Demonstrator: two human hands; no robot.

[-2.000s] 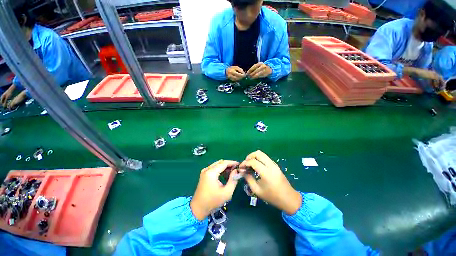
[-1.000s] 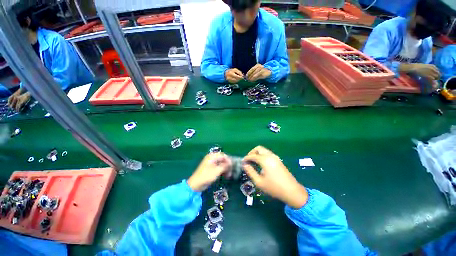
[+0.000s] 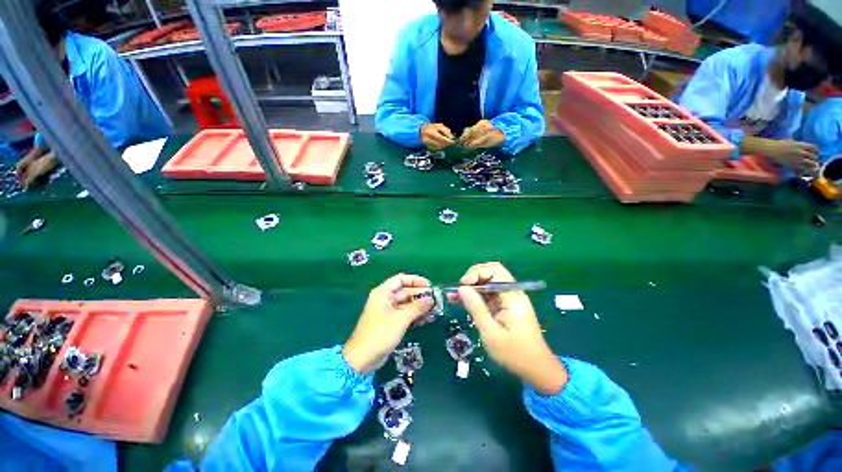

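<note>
My left hand (image 3: 390, 318) holds a small electronic module (image 3: 432, 302) upright in its fingertips, partly hidden by the fingers. My right hand (image 3: 503, 323) holds thin metallic tweezers (image 3: 512, 287) nearly level, their tip end at the module. Below my hands several silver-black modules lie on the dark green bench: one in the middle (image 3: 408, 357), one near my right hand (image 3: 459, 347) with a white tab (image 3: 463, 369), and others nearer me (image 3: 395, 420) with a white tab at the end (image 3: 401, 452).
A green belt (image 3: 314, 221) carries spaced modules. A pink parts tray (image 3: 175, 369) with heaped modules is at left, below a metal post (image 3: 111, 175). A white card (image 3: 569, 302) and clear plastic tray (image 3: 803, 295) lie at right. Across are stacked pink trays (image 3: 609, 152) and people in blue smocks.
The tweezers now show in my right hand. The blurred item between my hands is now seen as a module in my left fingertips. The belt's modules have moved right.
</note>
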